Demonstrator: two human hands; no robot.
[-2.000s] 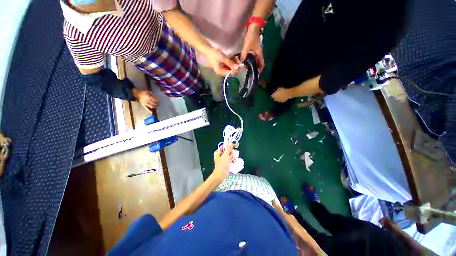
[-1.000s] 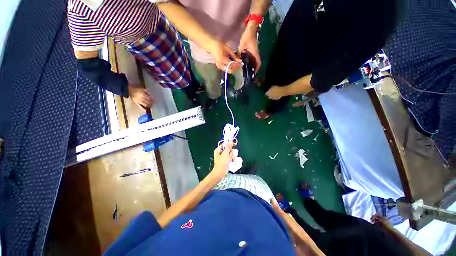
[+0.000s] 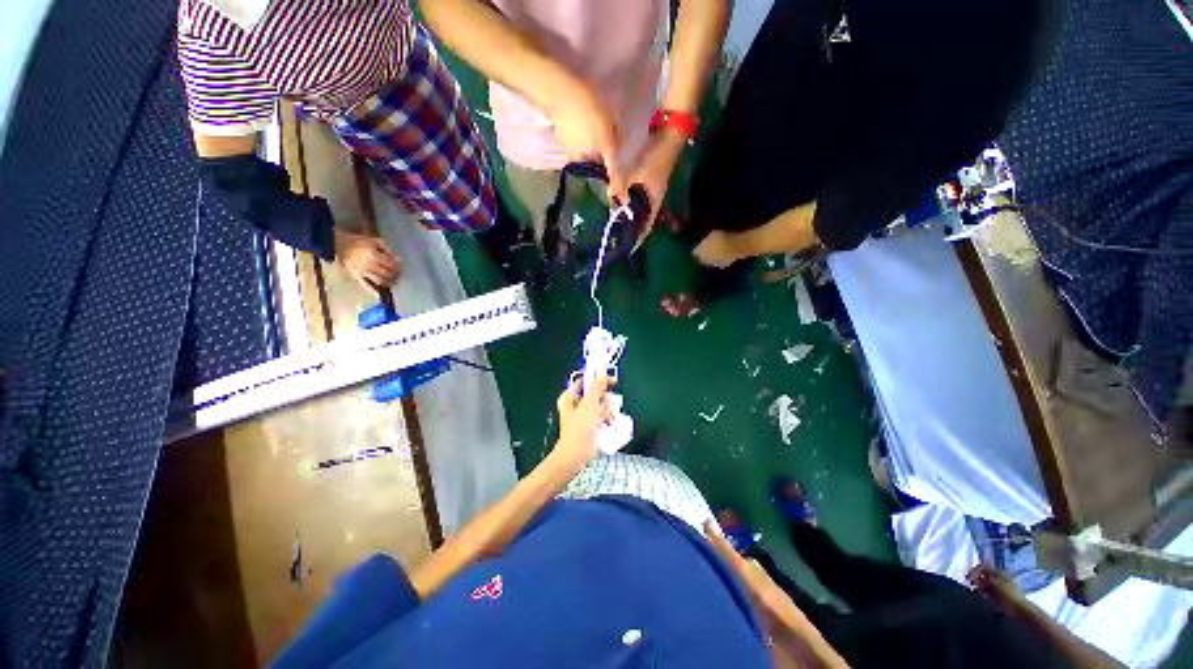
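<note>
My left hand [image 3: 582, 416] is closed around a looped bundle of white cord [image 3: 603, 350], held in the air over the floor. A white adapter block [image 3: 615, 429] hangs at the lower side of my fingers. One strand runs up from the bundle to the hands of a person in pink, where its end meets a black curved head strap [image 3: 633, 220]. That person's fingers partly hide the join. My right forearm shows at the bottom, but my right hand is cut off by the lower edge.
A ruled bar [image 3: 360, 353] on blue clamps [image 3: 412, 378] sticks out past the left table [image 3: 343, 497]. A person in a striped shirt stands at that table. A person in black stands ahead right; another dark-clothed person is lower right. Scraps [image 3: 785, 416] lie on the green floor [image 3: 680, 379].
The person in pink has lowered the black strap and cord end, and now points a finger at them. My left hand keeps the bundle in nearly the same place.
</note>
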